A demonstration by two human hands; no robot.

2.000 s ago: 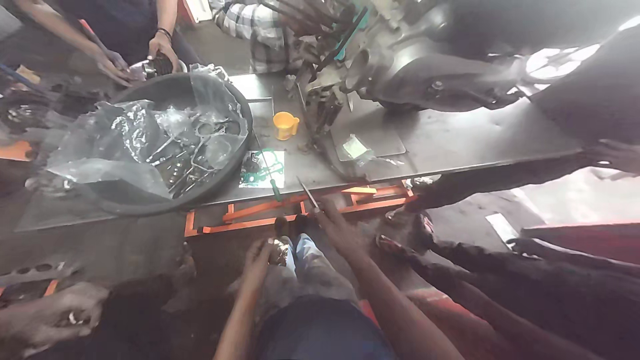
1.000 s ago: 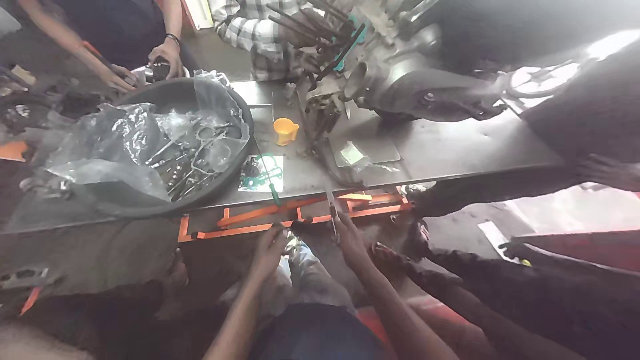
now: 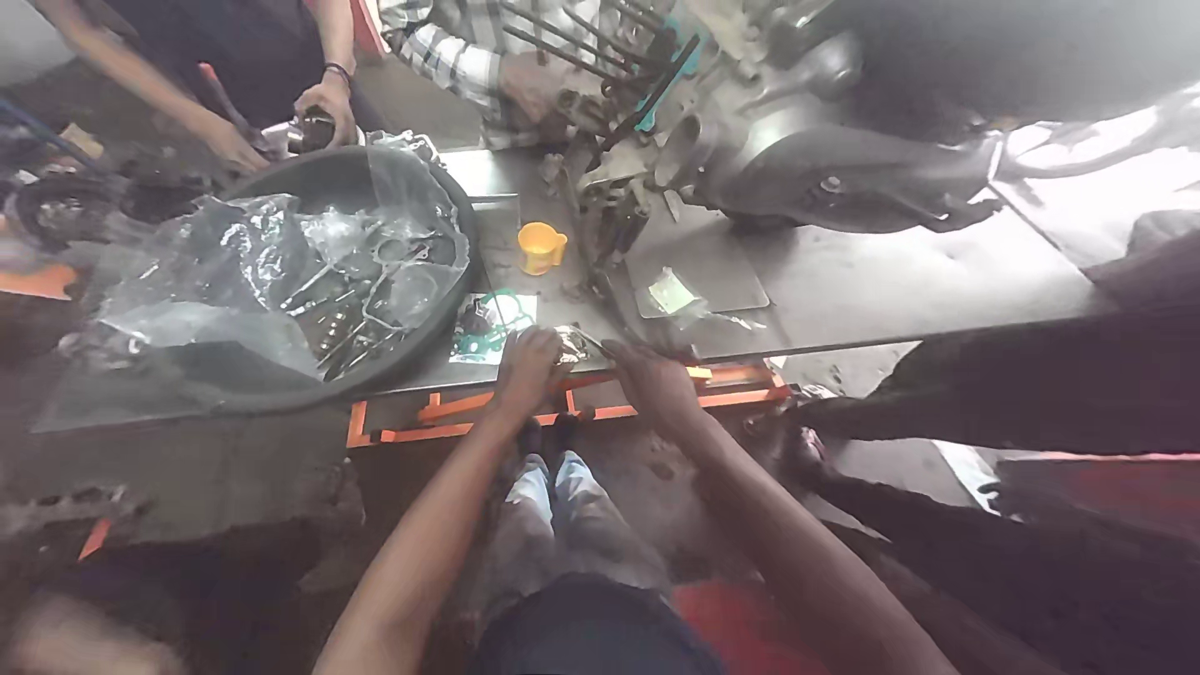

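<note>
My left hand (image 3: 531,364) is closed around a small shiny metal part (image 3: 570,345) at the front edge of the metal workbench (image 3: 844,309). My right hand (image 3: 647,375) holds a thin tool (image 3: 591,337), its tip pointing at that part; the kind of tool is unclear. Just behind my left hand lies a printed sheet (image 3: 469,339) with green gasket shapes on it. Farther back stands a yellow plastic cup (image 3: 539,249). To the left, a large black round tub (image 3: 450,319) holds metal parts and clear plastic bags (image 3: 187,281).
A large metal engine or gearbox assembly (image 3: 825,178) fills the back right. A small packet (image 3: 671,292) lies on a flat plate (image 3: 741,281). Orange metal bars (image 3: 450,412) run below the bench edge. Two people work across the bench; another person's dark-clothed limbs reach in at the right.
Both my hands have moved forward, from in front of the bench to its edge, with the metal part and the tool. The green-handled tool seen earlier by the sheet is no longer visible there.
</note>
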